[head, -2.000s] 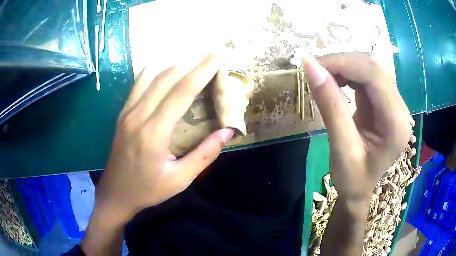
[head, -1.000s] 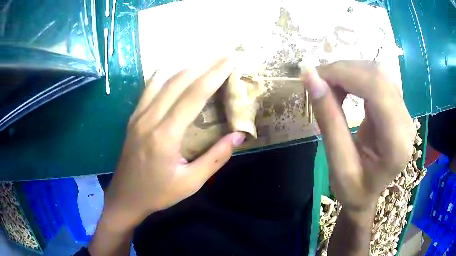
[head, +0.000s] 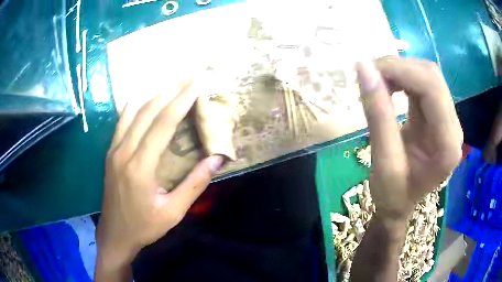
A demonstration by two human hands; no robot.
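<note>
My left hand (head: 157,160) lies over the left part of the pale stained board (head: 165,60), its fingers along a cream hollow tube-like part (head: 216,124) and its thumb at the part's lower end. My right hand (head: 410,126) is raised over the board's right side, thumb and index finger close together. The fingertips are blurred and washed out, and I cannot tell whether they hold a stick. Several thin tan sticks (head: 294,113) fan out on the board between my hands.
A green tray (head: 326,176) heaped with cream pieces (head: 421,245) stands below my right hand. Clear plastic (head: 38,71) and thin white sticks (head: 83,82) are at left. Small rings (head: 169,7) lie behind the board. Blue crates (head: 484,204) stand at lower right; part of a person shows at the right edge.
The view has shifted, so board and left hand appear further left. My right hand has moved right, away from the hollow part. The thin stick that reached the part no longer shows there.
</note>
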